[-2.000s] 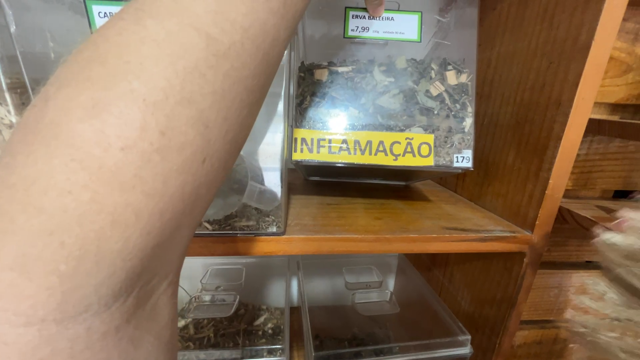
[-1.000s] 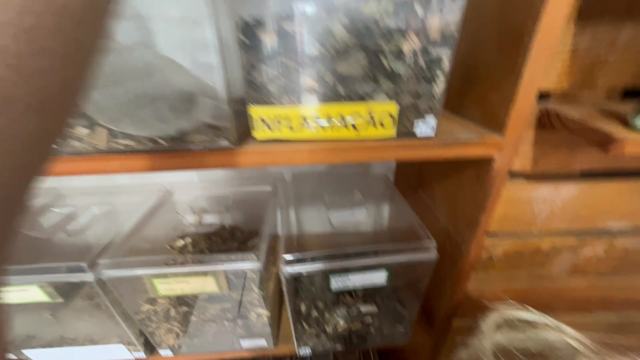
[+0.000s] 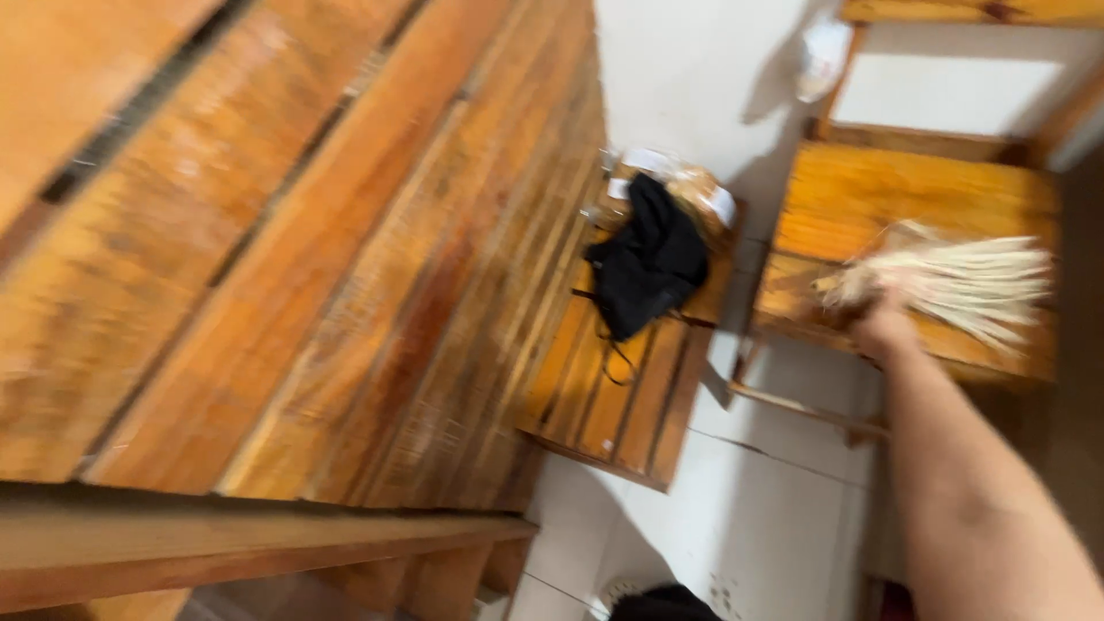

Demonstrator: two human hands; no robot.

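Note:
My right hand point(image 3: 881, 326) reaches out from the lower right to a wooden chair and is at a bundle of pale dried stalks or fibres point(image 3: 975, 280). The bundle lies across the chair's seat, its loose ends fanned toward the right. Blur and the fibres hide my fingertips, so whether they grip it cannot be told. My left hand is outside the view.
The wooden chair point(image 3: 914, 194) stands against the white wall. Left of it, a low slatted wooden bench point(image 3: 630, 414) holds a black cloth bag point(image 3: 651, 259) and clear packets point(image 3: 707, 194). A slatted wooden panel point(image 3: 285, 259) fills the left side.
The view has swung from the shelves of clear bins to the chair and bench. The arm that crossed the left side is out of view; my right hand is now at the bundle.

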